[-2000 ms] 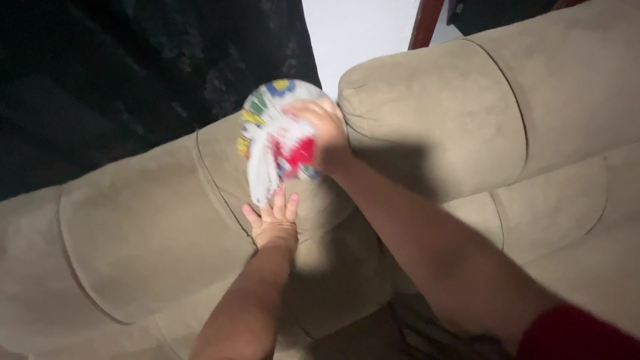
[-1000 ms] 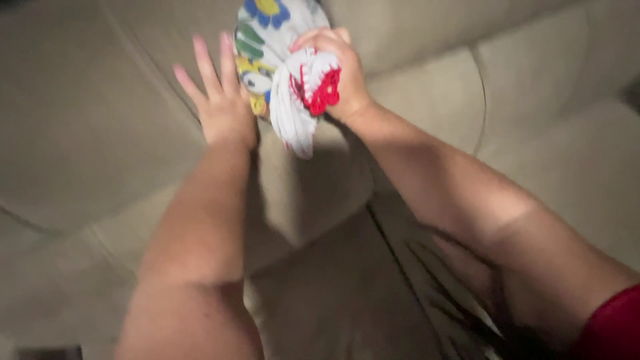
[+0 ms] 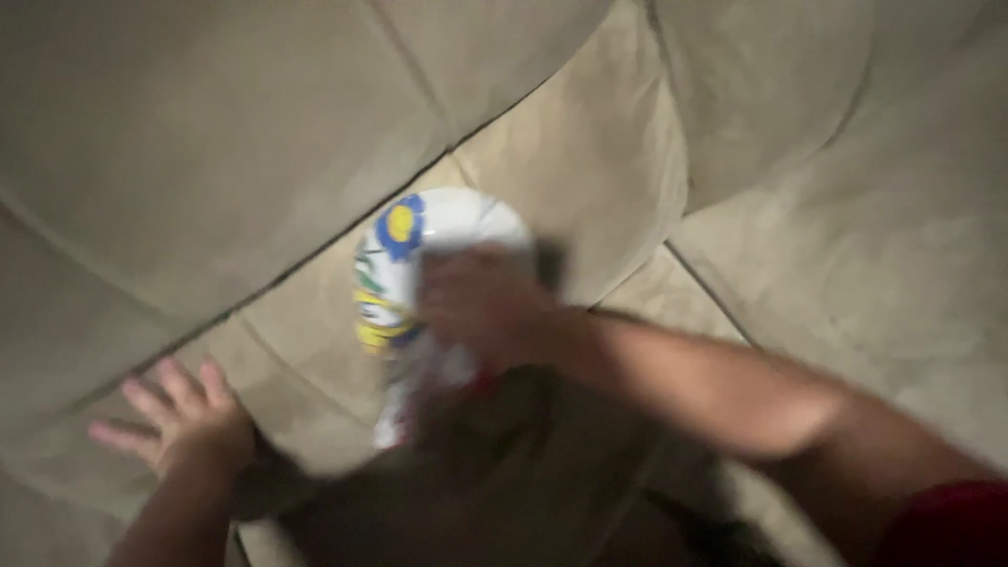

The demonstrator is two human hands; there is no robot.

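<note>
A white cloth (image 3: 394, 260) printed with a blue and yellow flower and a yellow figure lies bunched under my right hand (image 3: 484, 303), against the beige sofa (image 3: 315, 346). My right hand is blurred, its fingers bent over the cloth. A loose white and red part of the cloth trails below the palm, partly hidden by the hand and dark shadow. To the lower left, my left hand (image 3: 185, 417) rests on the sofa with its fingers spread and nothing in it, apart from the cloth.
Padded sofa sections (image 3: 236, 142) with dark seams between them surround both hands. More cushions (image 3: 890, 252) extend to the right. Something dark and blurred lies below the right forearm, too unclear to name.
The cloth and my right hand have moved from the upper backrest down to a lower part of the sofa. My left hand, beside the cloth before, is now farther from it. The view has shifted downward.
</note>
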